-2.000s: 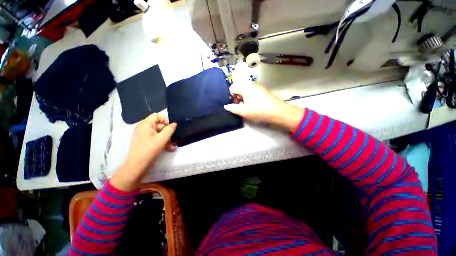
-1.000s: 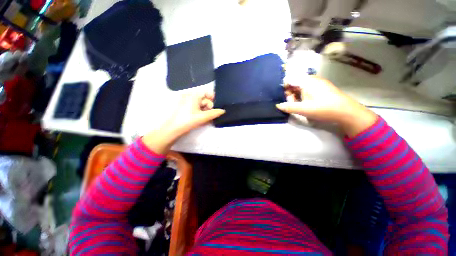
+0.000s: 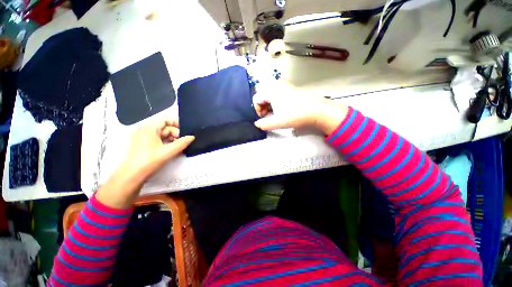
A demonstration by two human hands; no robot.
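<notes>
A navy pocket piece [image 3: 216,103], plain lining side up, lies on the white table with a darker band along its near edge. My left hand [image 3: 154,148] pinches its lower left corner, thumb on top. My right hand [image 3: 295,112] grips its lower right edge, thumb on top; a small reddish-brown thing shows by the curled fingers, too unclear to name. The dark grey pocket template [image 3: 144,88] with a pale centre line lies left of the piece. The presser foot and needle area [image 3: 238,42] is just beyond the piece, blurred by glare.
Dark cut pieces [image 3: 64,75] lie at the far left, with a small flecked square [image 3: 23,162] near the table's left edge. A red-handled tool [image 3: 323,52] lies on the machine bed. Black-handled scissors [image 3: 480,103] are at right. Orange basket [image 3: 181,235] and blue basket [image 3: 487,196] stand below.
The view swung left and back again. My left thumb now lies flatter on the piece's corner, and the dark band along the near edge shows more distinctly than at first. Both hands still hold the piece.
</notes>
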